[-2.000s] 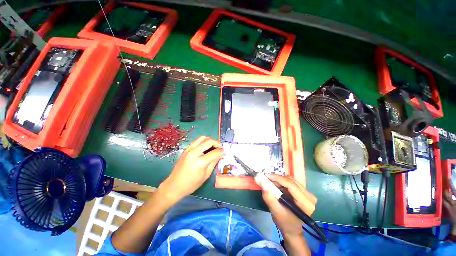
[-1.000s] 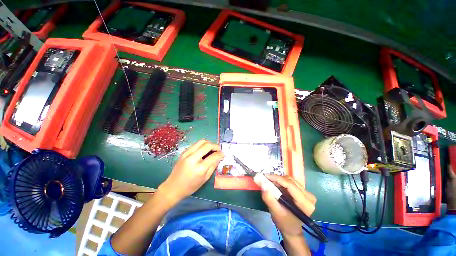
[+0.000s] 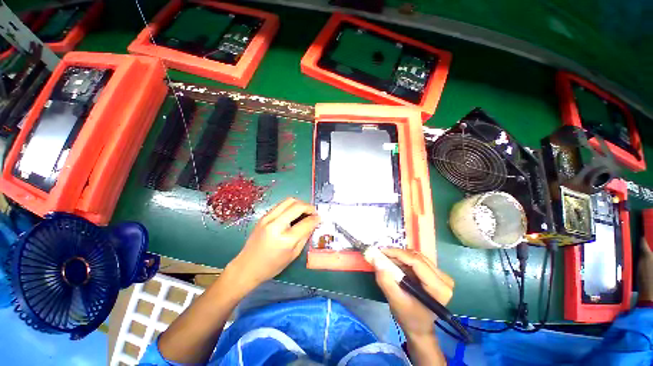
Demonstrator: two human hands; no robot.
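Note:
An open tablet with a large silver-grey battery lies in an orange-red foam tray. My right hand holds the soldering iron by its pale collar and black handle. Its thin tip points up-left onto the bright circuit board at the tablet's near end. My left hand rests at the tray's near left edge, its fingertips pinched at the board's left side. What the fingertips pinch is too small to tell. A heap of red-wired components lies left of the tablet.
Three black strips lie behind the heap. Right of the tray are a black fume fan, a whitish cup and a yellowish box. A blue desk fan is at left. Other trayed tablets lie behind. A blue sleeve shows at right.
The trayed tablets along the back have shifted to the right. My hands, the iron and the tablet in front of me have hardly moved.

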